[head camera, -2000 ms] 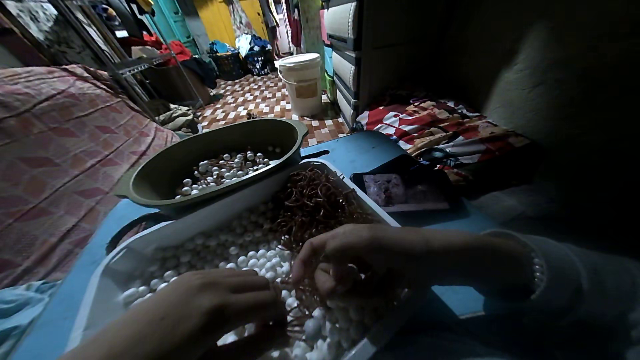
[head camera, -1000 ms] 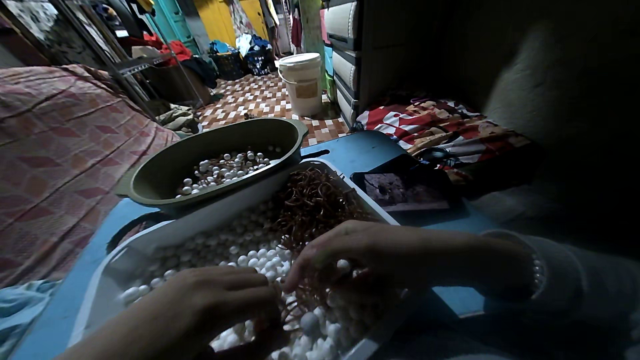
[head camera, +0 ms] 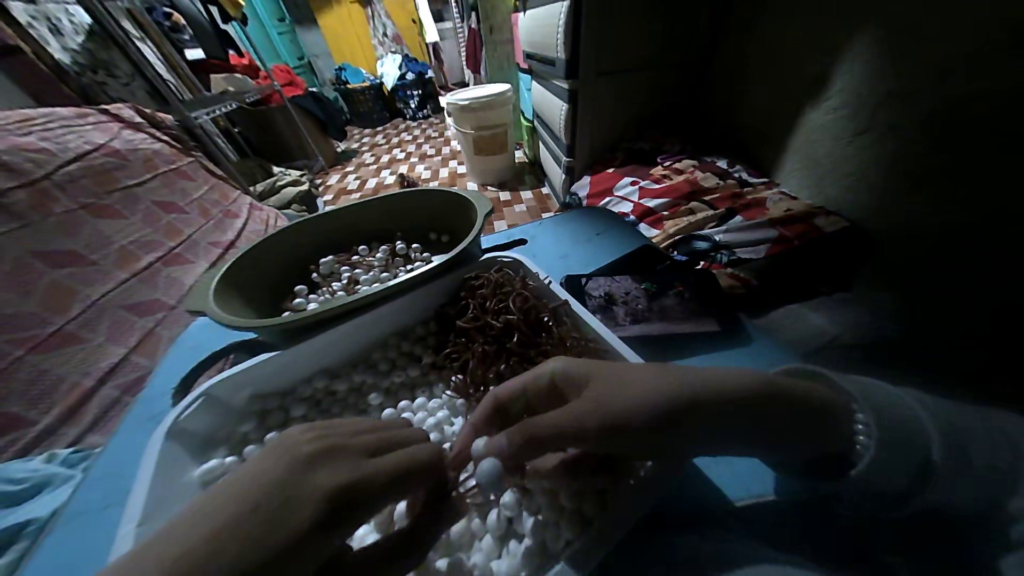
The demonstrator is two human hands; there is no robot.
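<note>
A white plastic tray [head camera: 148,484] holds many white balls [head camera: 488,544] and a pile of thin brown curled pieces [head camera: 508,324]. Over its near part, my right hand [head camera: 560,412] pinches a small white ball [head camera: 481,448] between thumb and index finger, with another ball just below. My left hand [head camera: 344,480] is beside it, fingers curled around thin strands whose ends show between the hands; its fingertips are partly hidden. Behind the tray stands an oval olive-green tub [head camera: 232,308] with white balls joined to brown pieces [head camera: 364,268] inside.
The tray rests on a blue table [head camera: 592,232] with a dark cut-out handle. A tablet-like device with a lit screen [head camera: 648,304] lies right of the tray. Patterned cloth [head camera: 104,264] is at left, red and white fabric [head camera: 688,192] at back right, and a lidded white bucket [head camera: 482,136] beyond.
Both hands stay over the near part of the tray. The right fingers have shifted slightly, and a white ball now shows at their tips.
</note>
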